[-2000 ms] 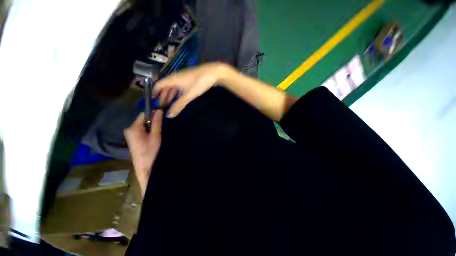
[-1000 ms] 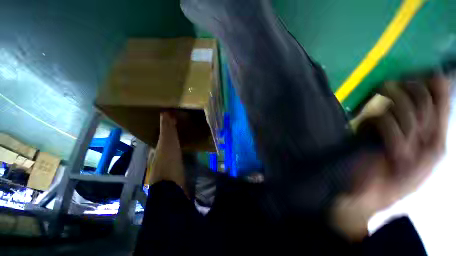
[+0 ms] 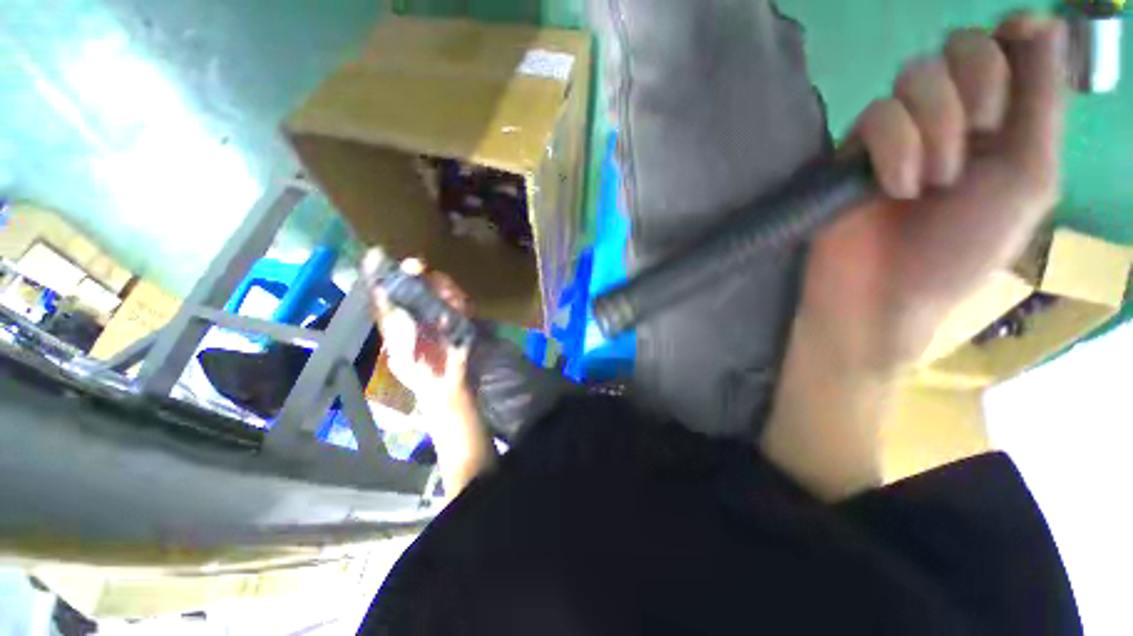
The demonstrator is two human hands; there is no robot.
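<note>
My right hand point(image 3: 963, 186) is raised at the upper right, closed around the dark, ribbed grip of a hammer point(image 3: 733, 249). The grip points down-left, and a silver head shows beyond the fist near the top right corner. My left hand point(image 3: 429, 354) is left of centre, just below the mouth of a deep brown carton point(image 3: 435, 93). It holds a dark oblong piece point(image 3: 423, 301), blurred; whether it is one piece or more I cannot tell. Mixed dark and pale pink parts point(image 3: 478, 205) lie inside the carton.
A trousered leg point(image 3: 714, 149) runs between my hands. Blue stool parts point(image 3: 609, 261) stand beside the carton. A grey metal frame point(image 3: 255, 317) is at the left, with cartons point(image 3: 137, 323) beyond it. Another open carton point(image 3: 1087, 267) with dark pieces is at the right.
My left hand has come out of the deep carton with a dark piece in it. My right hand has moved up, and the hammer grip shows clearly. The view has shifted, showing the carton's contents.
</note>
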